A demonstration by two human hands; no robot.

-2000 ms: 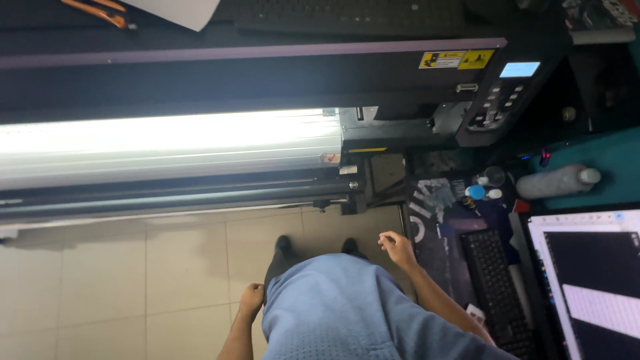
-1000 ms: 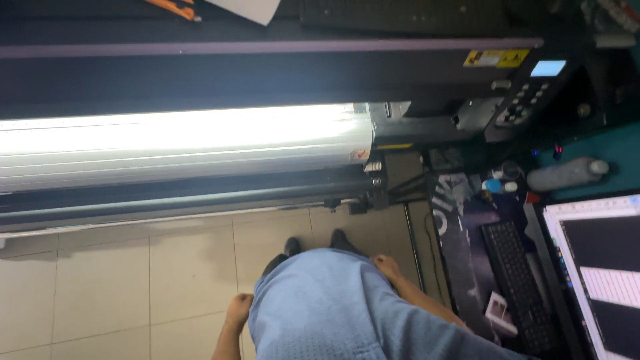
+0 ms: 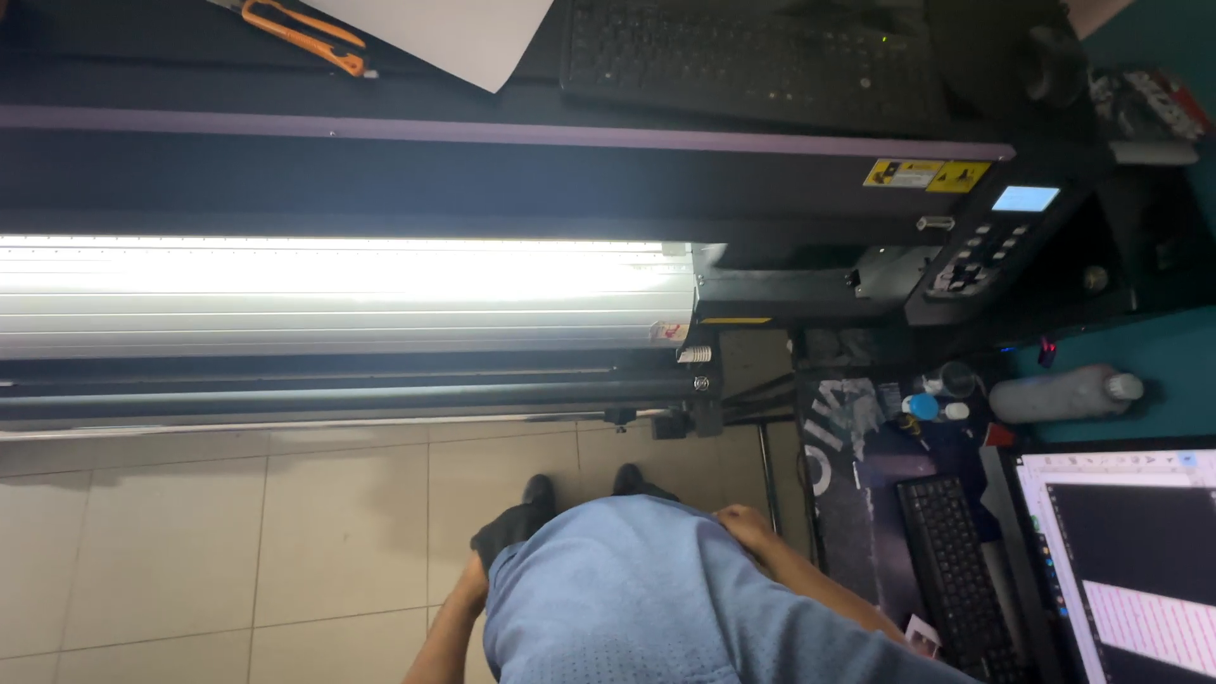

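My left hand [image 3: 475, 576] hangs low beside my left thigh, its fingers mostly hidden by the dark trousers and the blue shirt. Close to the right side of my shirt is my right hand [image 3: 746, 528], its fingers partly out of sight; nothing shows in it. Before me stretches a wide-format printer [image 3: 532, 190] with a brightly lit silvery platen [image 3: 380, 285]. At its right end are a small lit display [image 3: 1025, 199] and a button panel [image 3: 969, 261]. Orange-handled scissors [image 3: 304, 38], a white sheet [image 3: 446, 33] and a dark keyboard [image 3: 731, 62] lie on its top.
To the right, a desk [image 3: 845, 532] holds a black keyboard [image 3: 959, 570], a monitor [image 3: 1130, 560], a grey bottle [image 3: 1064, 394] and a blue cap [image 3: 920, 407]. A roller bar [image 3: 380, 394] runs along the printer's front, above the tiled floor [image 3: 342, 532].
My right hand, raised away from the shirt two seconds ago, has come in against its side. My left hand has gone partly behind the trousers and shirt.
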